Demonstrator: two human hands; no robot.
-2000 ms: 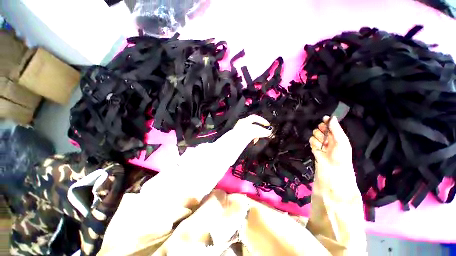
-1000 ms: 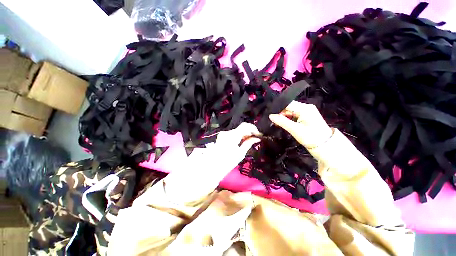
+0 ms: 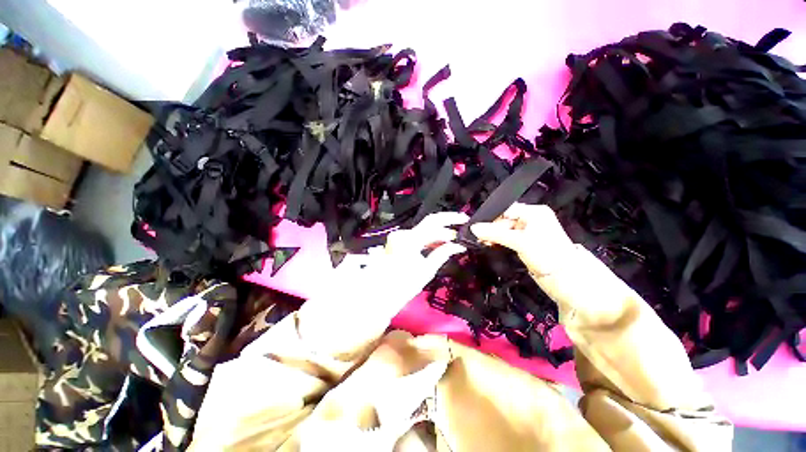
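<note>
My left hand (image 3: 433, 238) and my right hand (image 3: 517, 234) meet over the middle pile. My right hand pinches a flat black webbing strap (image 3: 513, 190), whose free end points up and to the right. My left hand holds a small dark piece (image 3: 463, 236), seemingly a plastic buckle, at the strap's lower end. The fingers partly hide where they meet, so I cannot tell how far the strap is through. Small black buckles (image 3: 508, 300) lie in the pile below my hands.
Loose black straps (image 3: 716, 185) are heaped at the right. Another strap heap (image 3: 345, 141) lies at the left. A clear plastic bag (image 3: 287, 19) is at the table's far edge. Camouflage fabric (image 3: 97, 340) and cardboard boxes (image 3: 93, 122) are at the left, beside the pink table (image 3: 495, 44).
My right hand has moved left from the strap heap with the strap, to my left hand. In the last second the hands have come together, strap end against the dark piece.
</note>
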